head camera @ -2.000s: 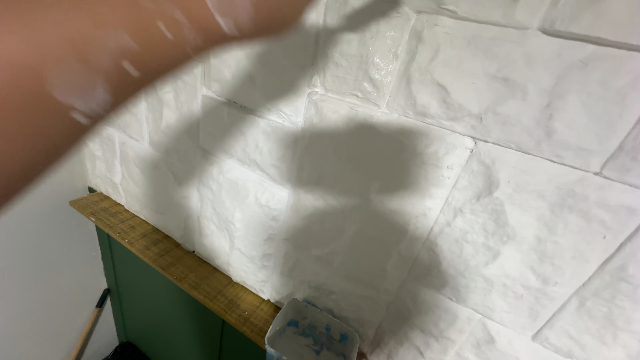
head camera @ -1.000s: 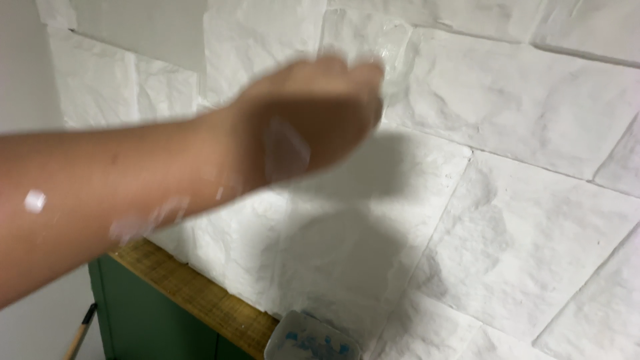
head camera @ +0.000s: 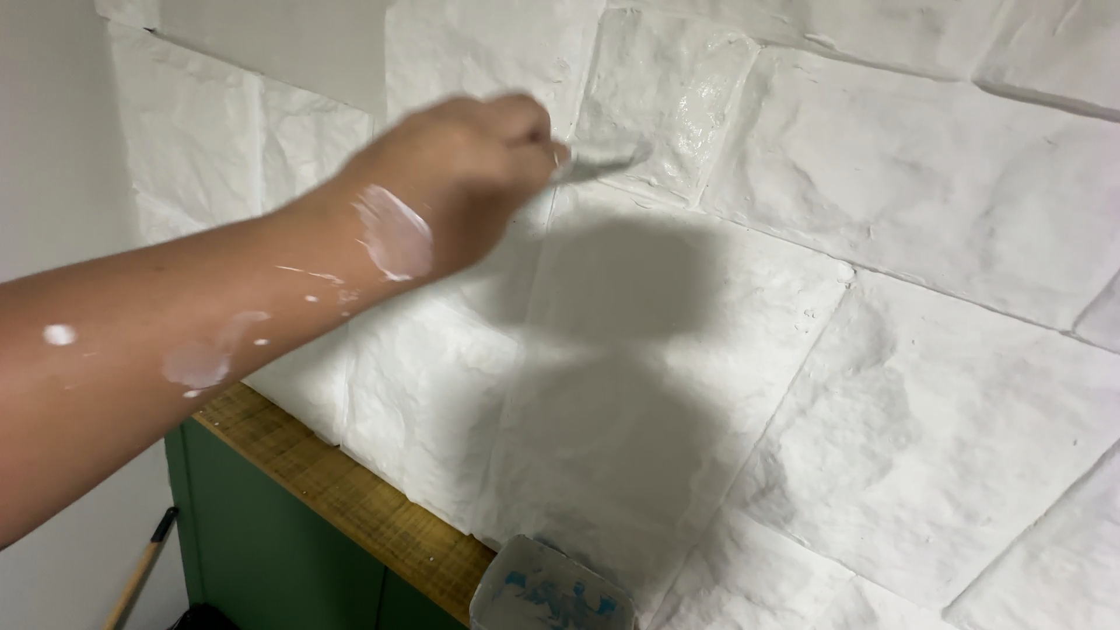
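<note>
My left hand (head camera: 472, 166) reaches in from the left, its fingers closed around a small flat tool (head camera: 612, 157), blurred, perhaps a paintbrush. The tool's tip lies over the lower edge of a glossy, wet-looking block (head camera: 669, 96) in the white stone-textured wall. White paint marks my wrist and forearm. Below, at the bottom edge, part of a clear plastic tub (head camera: 551, 586) with blue smears shows against the wall. My right hand is out of view.
A wooden ledge (head camera: 350, 490) tops a green cabinet (head camera: 271, 534) along the wall's foot. A wooden pole with a black end (head camera: 144, 560) leans at the lower left. Smooth grey wall (head camera: 271, 44) shows at the upper left between textured blocks.
Two seconds ago only my forearm crossed the upper left; the hand has since come into view over the wall. The tool shows clearly only now.
</note>
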